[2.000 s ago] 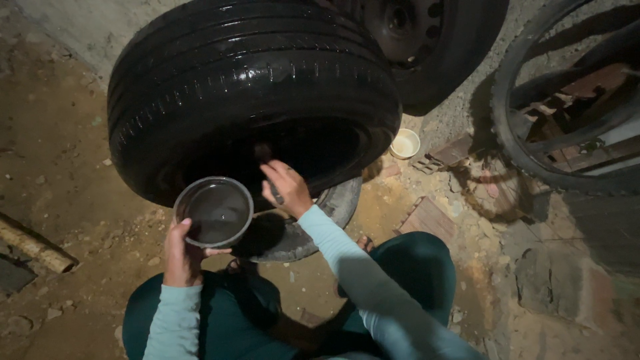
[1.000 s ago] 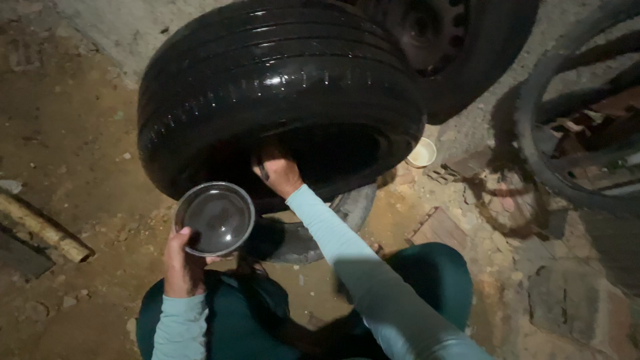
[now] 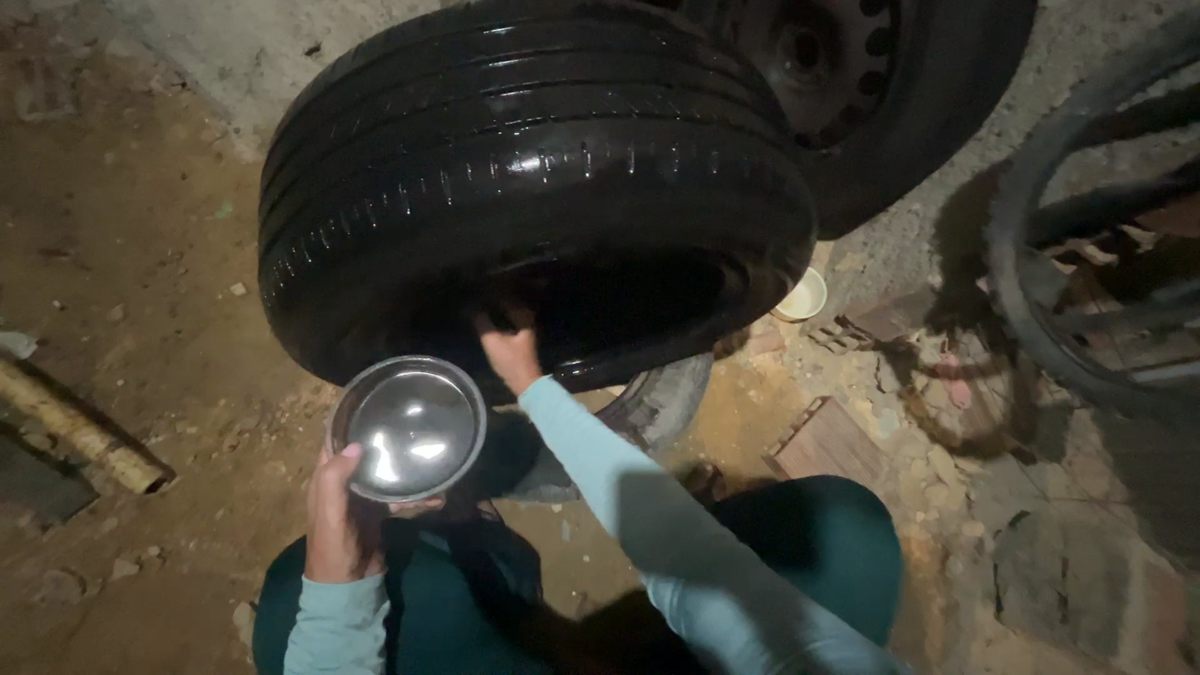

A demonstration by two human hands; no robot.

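Note:
My left hand [image 3: 345,520] holds a round bowl of dark liquid [image 3: 412,427] by its rim and side, in front of a large black tyre [image 3: 525,169]. Wet, shiny streaks show on the tread. My right hand [image 3: 511,347] reaches into the dark opening on the tyre's near side; its fingertips are lost in shadow, and something dark seems to be between them, too dim to make out. The big tyre leans over another, greyish tyre [image 3: 670,403] lying on the ground.
Behind stands another tyre on a steel wheel rim [image 3: 816,56]. A small pale bowl [image 3: 802,295] sits at the right, near a hollow brick [image 3: 825,445]. A thin tyre [image 3: 1017,253] is at the far right, and a bamboo-like pole [image 3: 84,422] lies at the left.
My right hand has moved from the opening's near edge, where it held a dark-ended tool two seconds ago, to farther left inside the tyre's dark side. My left hand still holds the bowl.

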